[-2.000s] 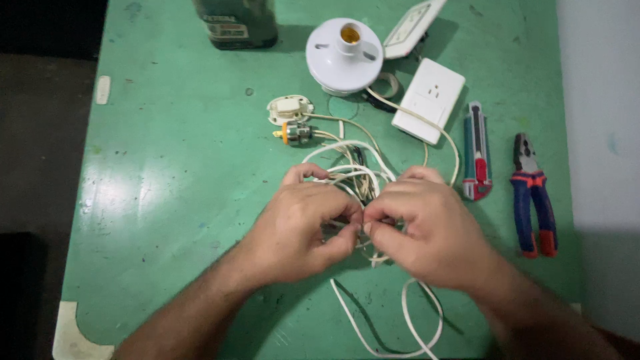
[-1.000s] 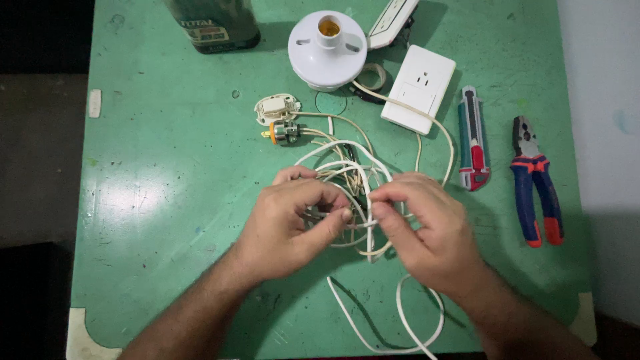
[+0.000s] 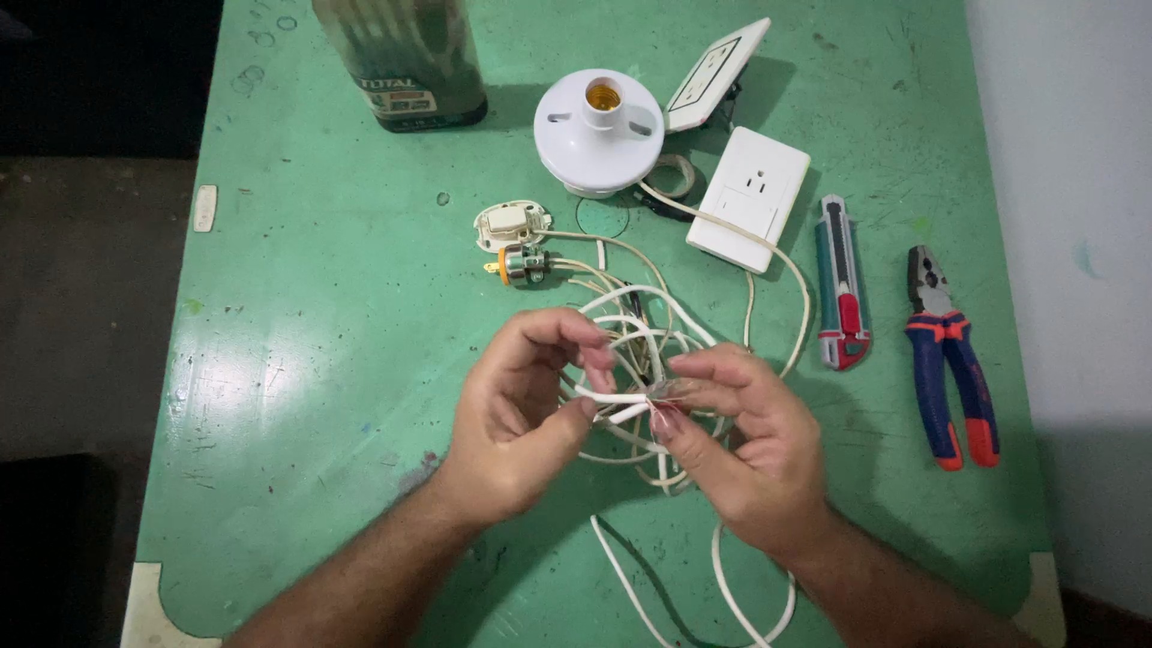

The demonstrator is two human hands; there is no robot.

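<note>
My right hand (image 3: pixel 751 441) pinches the stripped copper strands (image 3: pixel 664 403) at the end of a white two-core cable (image 3: pixel 612 396) between thumb and fingers. Beside it on the left, my left hand (image 3: pixel 540 405) has its thumb and fingertips close to the insulated cores; whether they touch them is unclear. Beneath both hands lies a loose coil of white cable (image 3: pixel 661 301). Just beyond the coil are a plug with an orange ring (image 3: pixel 522 265) and an opened white switch (image 3: pixel 508 225), both joined to thin wires.
A white lamp holder (image 3: pixel 598 135), a wall outlet (image 3: pixel 749 198), a tilted outlet plate (image 3: pixel 717 76) and a roll of tape (image 3: pixel 675 180) lie beyond the coil. To the right are a utility knife (image 3: pixel 843 288) and combination pliers (image 3: pixel 949 360). A dark bottle (image 3: pixel 414 67) stands at the back left.
My hands were close together over the coil; now they are slightly apart, and white cores with bare strands show between them. The view has shifted somewhat.
</note>
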